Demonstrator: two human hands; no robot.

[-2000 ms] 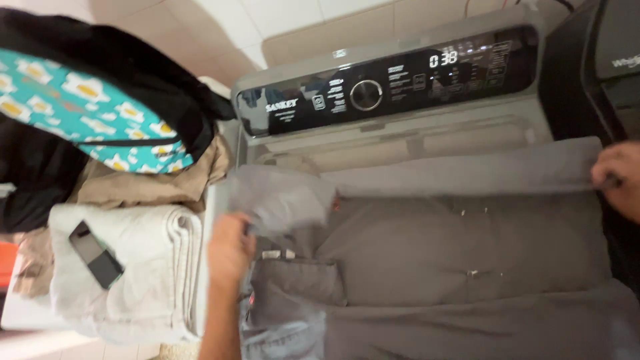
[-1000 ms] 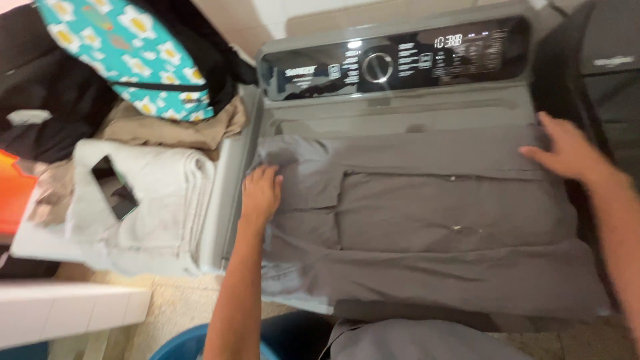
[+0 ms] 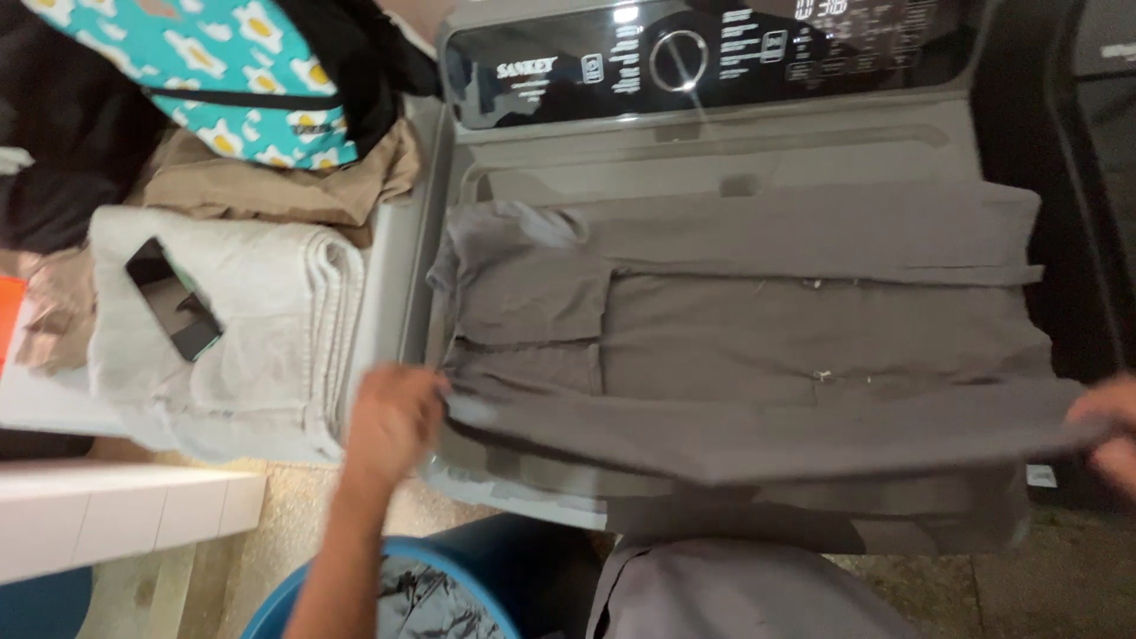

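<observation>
A grey garment [image 3: 710,328] with a collar or waistband end at the left lies spread over the lid of a washing machine [image 3: 737,169], its far side folded inward. My left hand [image 3: 399,413] grips the near left corner of the cloth. At the right edge of the view, my right hand [image 3: 1105,435], blurred, holds the near right corner. Between my hands the near edge is stretched, lifted slightly and folded over. Small light threads or marks show on the middle of the garment.
Left of the machine lie a folded whitish cloth [image 3: 231,337] with a smartphone [image 3: 175,299] on it, brown fabric [image 3: 275,186] and an egg-patterned turquoise bag [image 3: 257,71]. A blue tub [image 3: 493,599] holding dark cloth stands below. A black appliance [image 3: 1100,177] is at right.
My right hand has moved from the garment's far right side to its near right corner. My left hand has moved to the near left corner. The near edge is now pulled up and taut.
</observation>
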